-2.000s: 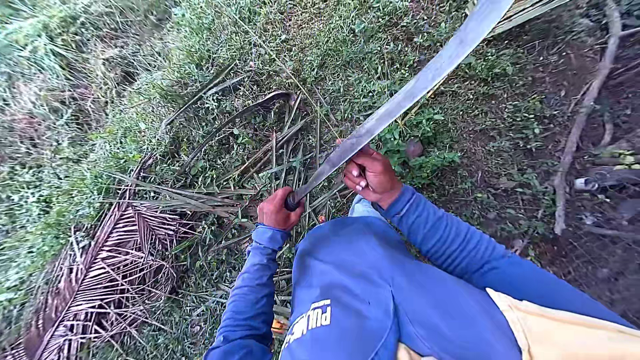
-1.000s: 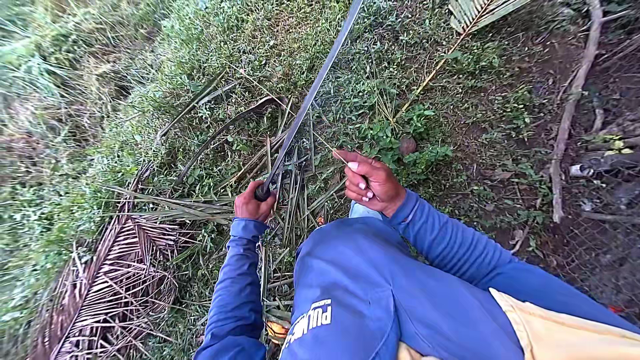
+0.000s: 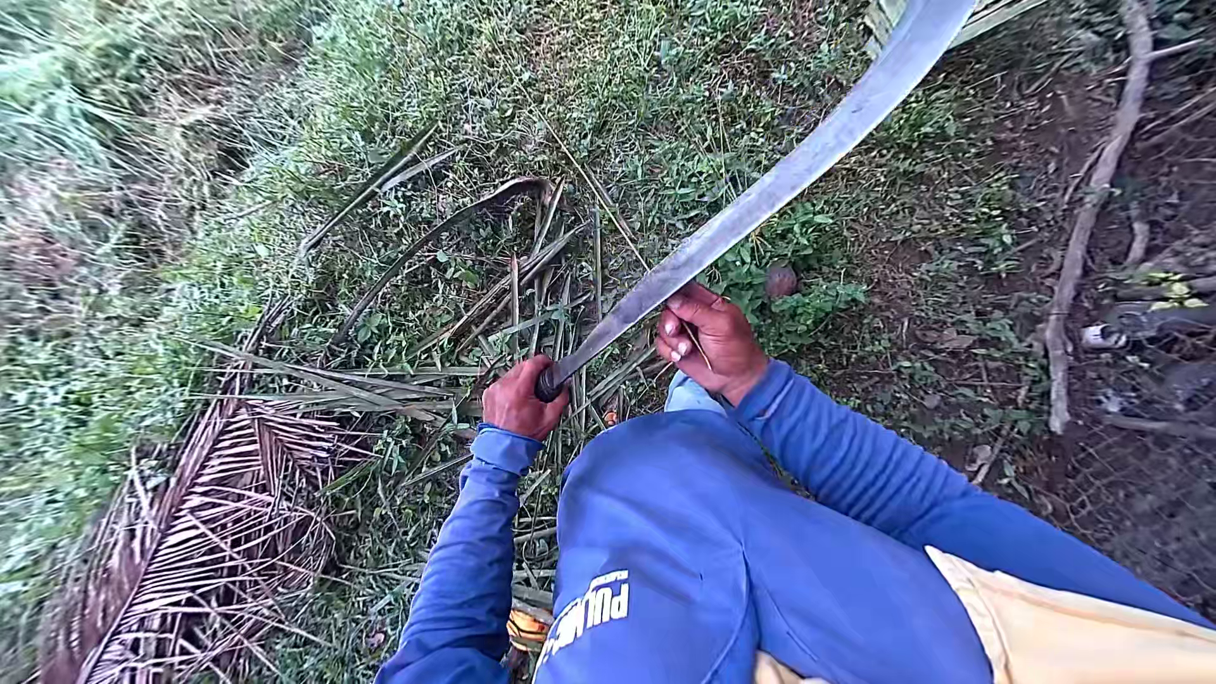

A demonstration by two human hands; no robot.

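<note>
My left hand (image 3: pixel 524 397) is closed around the dark handle of a long, curved machete (image 3: pixel 760 199). The blade slants up and right to the top edge, its lower part crossing at the fingertips of my right hand (image 3: pixel 712 340). Between the fingers of that right hand is a thin leaf rib (image 3: pixel 608 204), which runs up and left behind the blade. Whether blade and rib touch cannot be told. Cut green leaf strips (image 3: pixel 513 294) lie on the grass beyond and left of both hands.
A dried brown palm frond (image 3: pixel 180 541) lies at the lower left. Part of a green frond (image 3: pixel 988 21) shows at the top. A round brown object (image 3: pixel 781 280) sits in low plants. A branch (image 3: pixel 1092 209) and wire mesh (image 3: pixel 1140 484) are at the right.
The machete blade pointed more steeply upward one second ago, away from my right hand; it has swung right and now crosses at that hand. My right hand keeps hold of the leaf rib.
</note>
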